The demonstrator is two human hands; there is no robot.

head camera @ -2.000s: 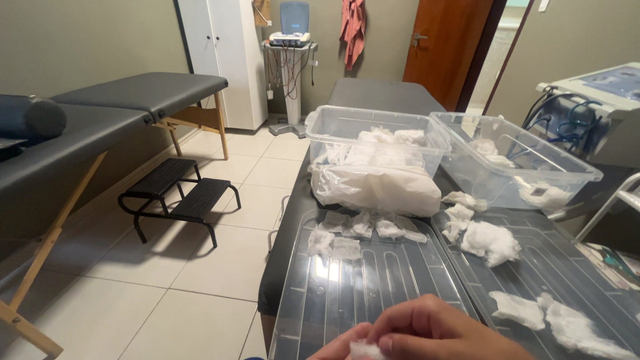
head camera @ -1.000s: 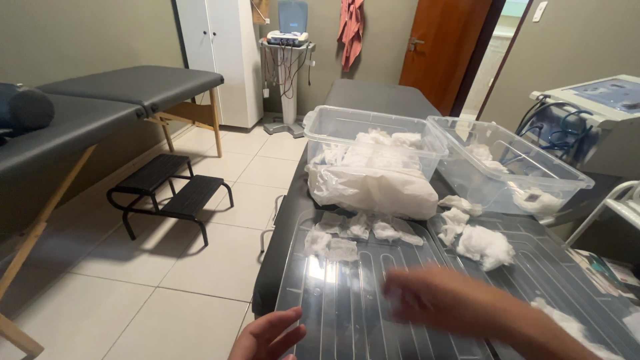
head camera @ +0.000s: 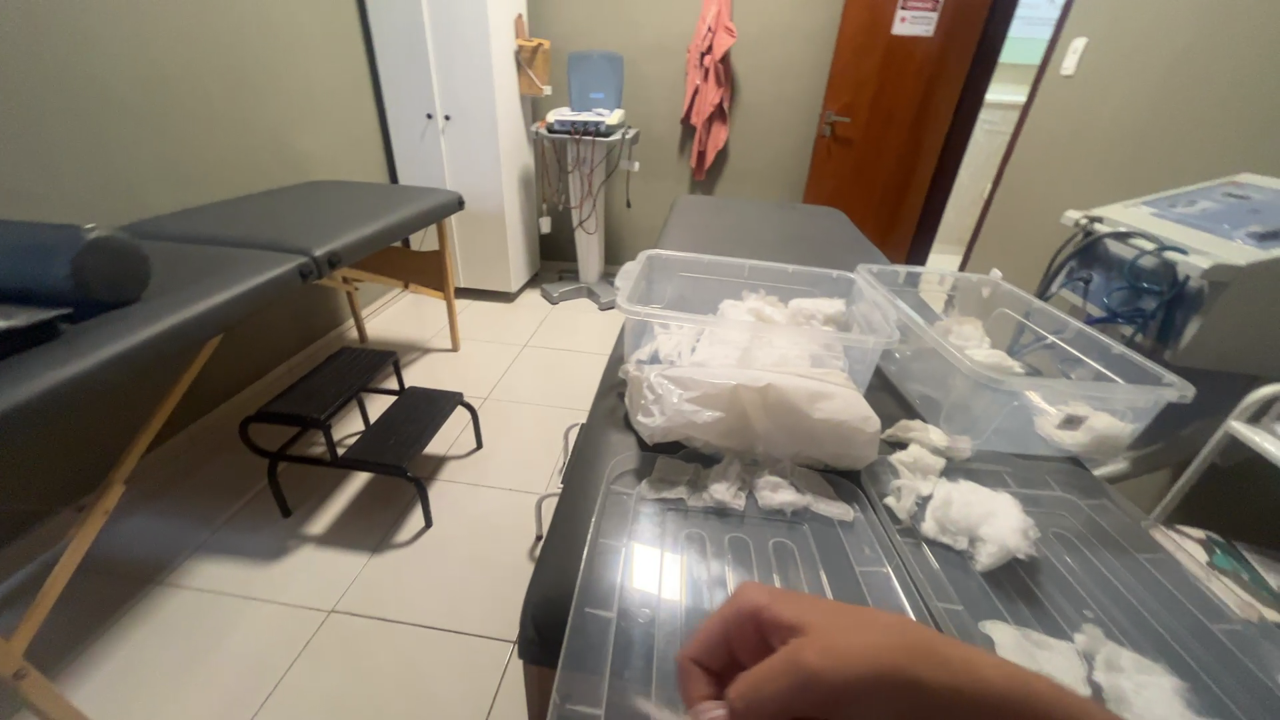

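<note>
My right hand [head camera: 790, 650] reaches in from the lower right over a clear plastic lid [head camera: 650, 540], its fingers curled. A faint whitish blur lies by its fingertips at the bottom edge; whether the hand holds something cannot be told. My left hand is out of view. Thin pieces of white cotton [head camera: 730, 485] lie along the lid's far end. On a second clear lid [head camera: 1080, 560] to the right rest a fluffy cotton wad [head camera: 980, 520] and flatter pieces [head camera: 1040, 655]. Behind the lids, a filled whitish plastic bag [head camera: 750, 410] lies against a clear bin [head camera: 760, 265] with cotton in it.
Another clear bin [head camera: 1030, 300] with some cotton stands at the right. Lids and bins rest on a black padded table [head camera: 770, 225]. At left are a padded table [head camera: 300, 220] and a black step stool [head camera: 400, 430]. A wheeled device [head camera: 1190, 230] stands at right.
Two seconds ago both hands were together at the bottom edge with a bit of white material. They then parted, and my left hand has since left the view.
</note>
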